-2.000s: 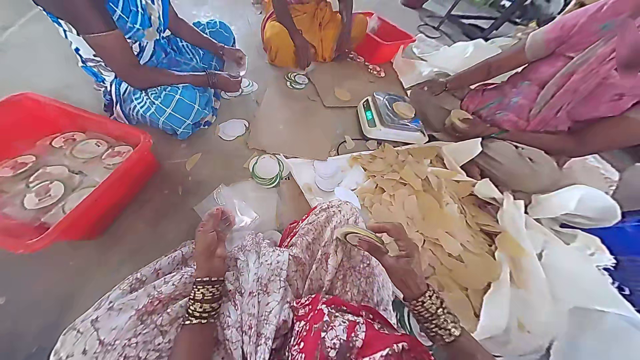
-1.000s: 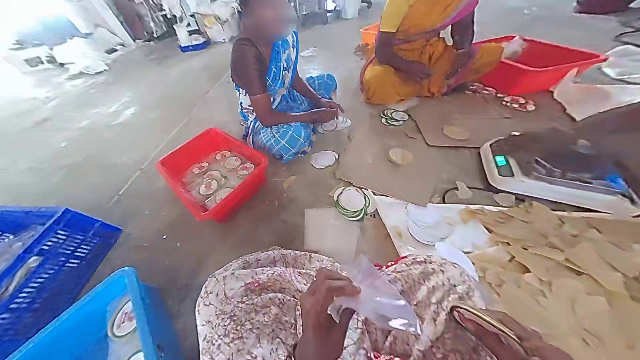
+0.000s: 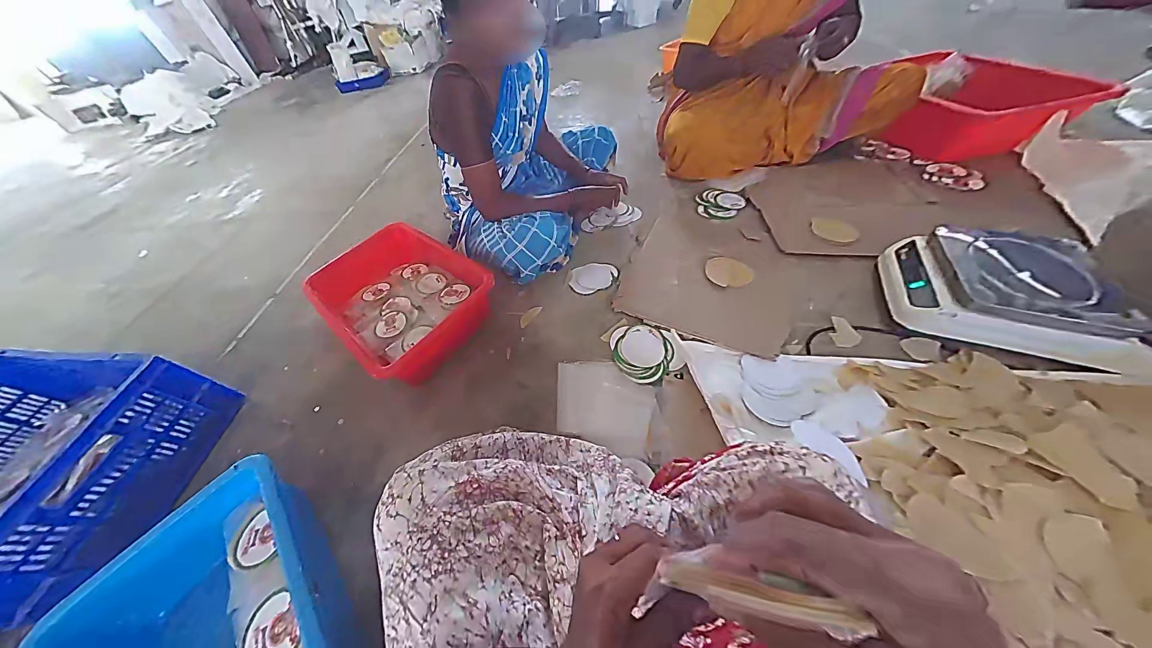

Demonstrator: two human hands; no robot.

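Observation:
Above my lap, my right hand (image 3: 837, 549) grips a stack of thin tan discs (image 3: 765, 594). My left hand (image 3: 621, 576) holds the mouth of a clear plastic bag at the stack's left end; part of the bag is hidden by my fingers. Beyond my knees lie white discs with green-rimmed ones (image 3: 643, 353), and to their right a pile of plain white discs (image 3: 778, 387). A large heap of tan discs (image 3: 999, 468) spreads on a white sheet at the right. A digital scale (image 3: 1017, 288) with a lit display stands behind the heap.
Blue crates (image 3: 117, 450) and a light blue tub (image 3: 193, 549) stand at the left. A red tub (image 3: 400, 301) holds packed discs. A person in blue (image 3: 517, 171) and a person in orange (image 3: 765, 99) sit ahead, near another red tub (image 3: 999, 99). Cardboard (image 3: 711, 288) lies on the floor.
My hands have come together, and the stack in my right hand now meets the plastic bag in my left. The view has swung left and up since the oldest frame.

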